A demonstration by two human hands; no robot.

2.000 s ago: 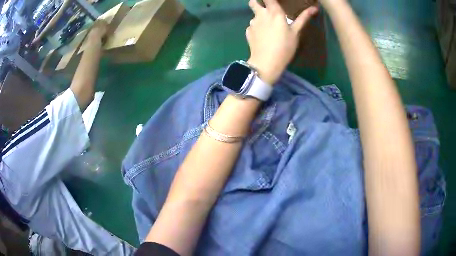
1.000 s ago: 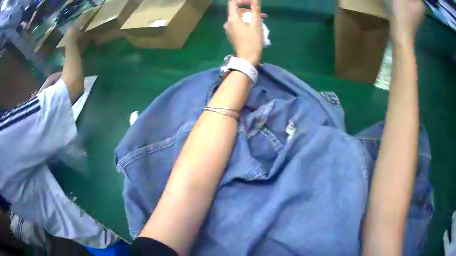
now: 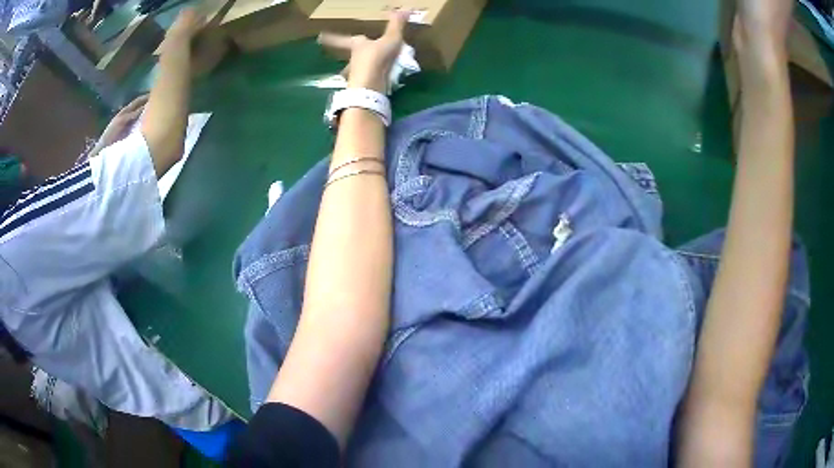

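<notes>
My left hand (image 3: 370, 57) is at the front edge of a brown carton (image 3: 448, 32) at the top, its index finger at the white label. A crumpled white wad (image 3: 400, 69) is held in that hand. My right hand (image 3: 766, 14) is cut off by the top edge and blurred, in front of another brown carton (image 3: 805, 78) at the far right; its grip cannot be made out. A blue denim jacket (image 3: 549, 320) lies heaped under my forearms.
A coworker in a white shirt (image 3: 82, 247) with dark shoulder stripes is at the left, one hand at cartons (image 3: 265, 20) along the far side. A white sheet (image 3: 187, 151) is by that arm. The green table (image 3: 567, 69) has a small white piece (image 3: 274, 195) beside the jacket.
My left hand has moved left to the carton row, with the white wad still in it. My right hand and the right carton stand further right. The coworker's hand has shifted right.
</notes>
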